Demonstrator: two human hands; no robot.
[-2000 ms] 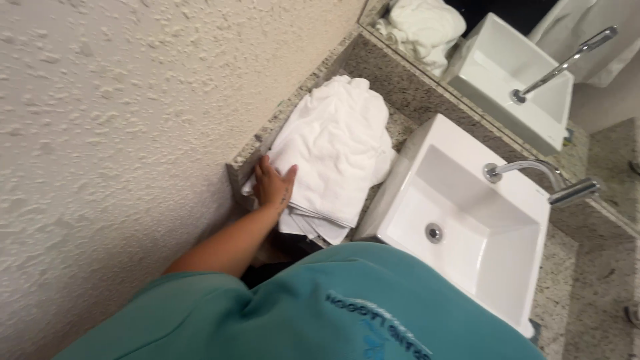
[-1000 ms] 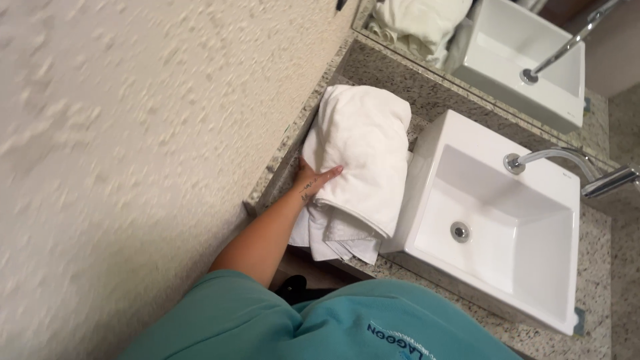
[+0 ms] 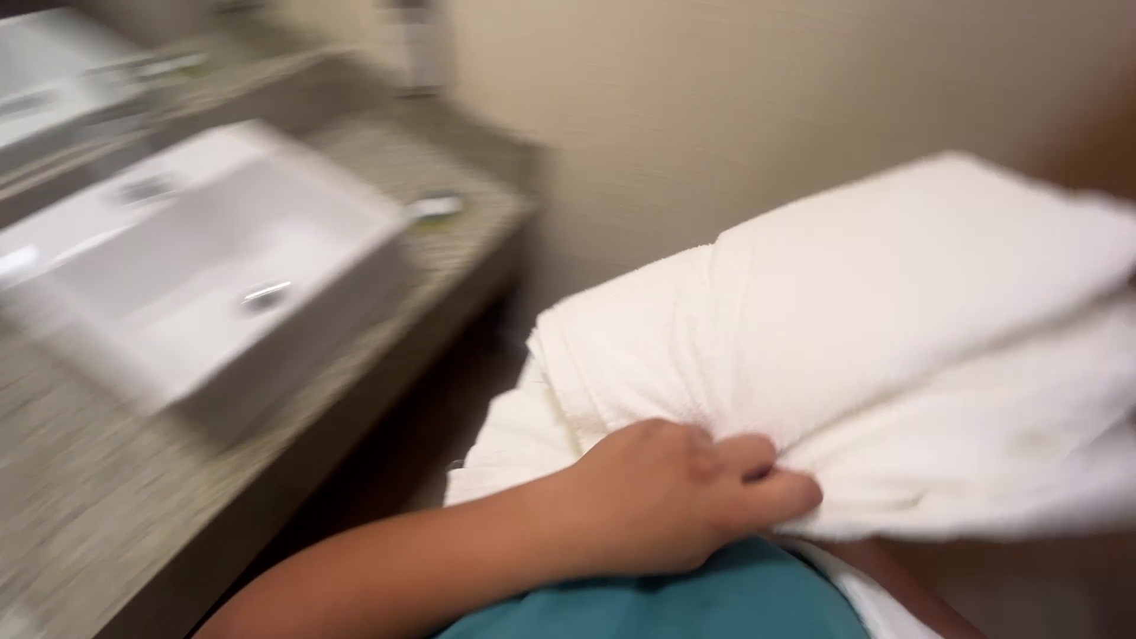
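A thick stack of folded white towels (image 3: 852, 319) fills the right half of the head view, held in front of my body. My left hand (image 3: 683, 497) comes in from the lower left, its fingers curled onto the near edge of the stack, gripping the cloth. Part of my right forearm (image 3: 910, 581) shows below the towels at the bottom; my right hand is hidden under or behind them.
On the left, a white rectangular sink (image 3: 222, 257) stands on a speckled stone countertop (image 3: 355, 355). A small blurred item (image 3: 435, 209) lies beside the sink. A beige wall (image 3: 639, 133) rises behind the towels. A mirror is at the upper left.
The white towels, on the counter beside the sink before, are now off it and held against my front. The view has swung far, with the sink now at left. My right forearm has come into view.
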